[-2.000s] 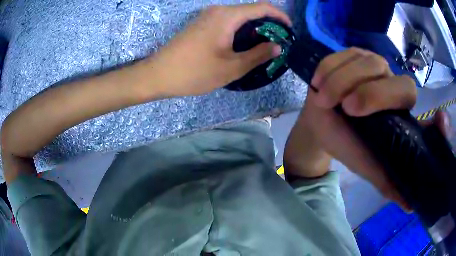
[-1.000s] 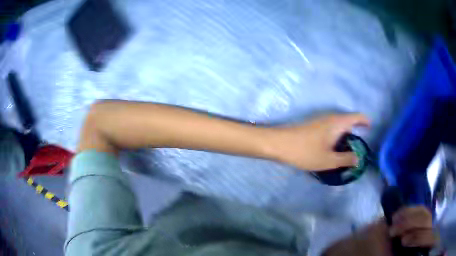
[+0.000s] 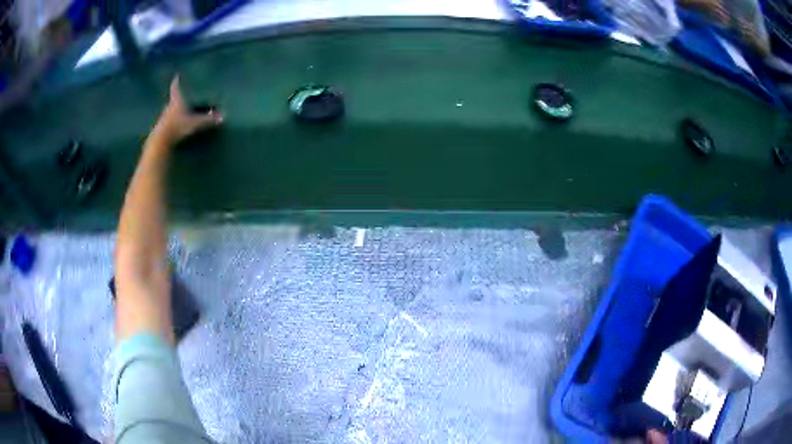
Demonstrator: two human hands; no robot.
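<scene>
My left hand [image 3: 178, 123] reaches over the green conveyor belt [image 3: 417, 165] at the upper left, thumb and index finger spread apart. A dark round unit [image 3: 198, 136] lies under it, partly hidden by the hand. A black round housing with green inside [image 3: 318, 103] lies on the belt to its right. Another such housing [image 3: 553, 101] is further right. Only a fingertip-sized bit of my right hand [image 3: 656, 436] shows at the bottom edge; what it holds is out of the picture.
The blue bin [image 3: 599, 347] with the white screw feeder [image 3: 738, 347] stands at right on the bubble-wrapped bench [image 3: 391, 347]. A dark tray [image 3: 184, 308] is partly behind my left forearm. A black driver [image 3: 48, 368] and small blue cup [image 3: 23, 253] are at far left.
The view has swung up to the belt. My left hand has moved from above the bench to the belt, and its fingers have spread. My right hand and driver have dropped almost out of view.
</scene>
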